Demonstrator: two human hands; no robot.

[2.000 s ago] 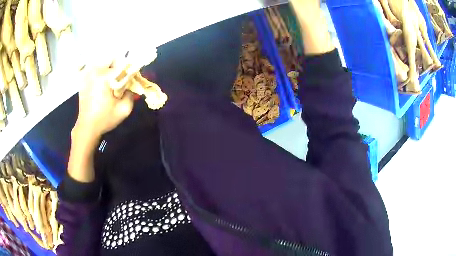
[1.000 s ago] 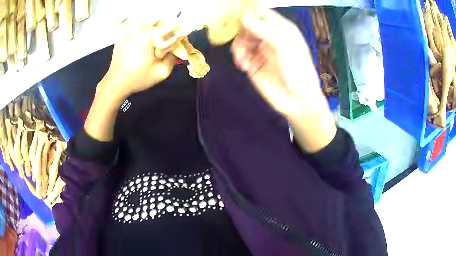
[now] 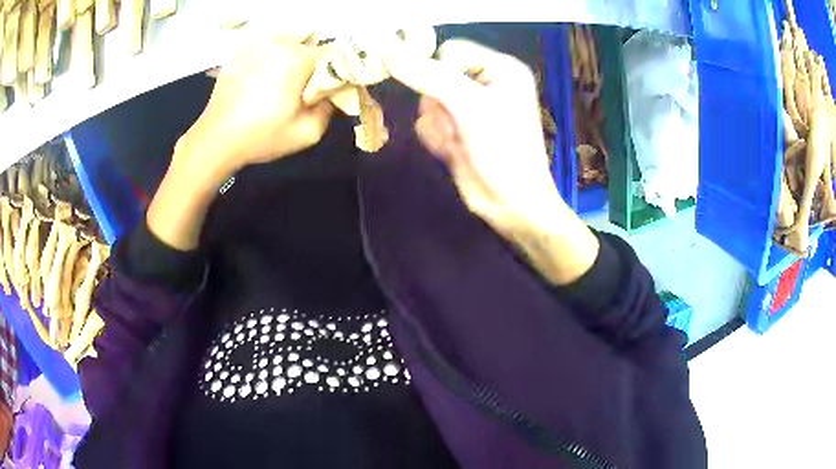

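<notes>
My left hand point(image 3: 266, 105) is closed round a tan moulded part near the table's front edge. The part's knobbed end point(image 3: 371, 130) hangs down past my fingers. A pale ridged piece point(image 3: 356, 62) sits at the top of it, between my two hands. My right hand point(image 3: 486, 114) is on the right with its thumb and fingers closed at the right side of this ridged piece. The fingertips are washed out by glare, and the contact between the pieces is hidden.
Tan limb parts point(image 3: 32, 50) lie in a row on the white table point(image 3: 119, 87), top left. A bin of limbs point(image 3: 55, 266) stands at the left. At the right are a green bin point(image 3: 623, 137) with a clear bag point(image 3: 662, 119), and a deep blue bin point(image 3: 742, 137) with limbs.
My right hand went from the bins at upper right to my left hand, bringing a tan piece that showed a second ago. Now it is against the held part. My left hand has shifted right in view.
</notes>
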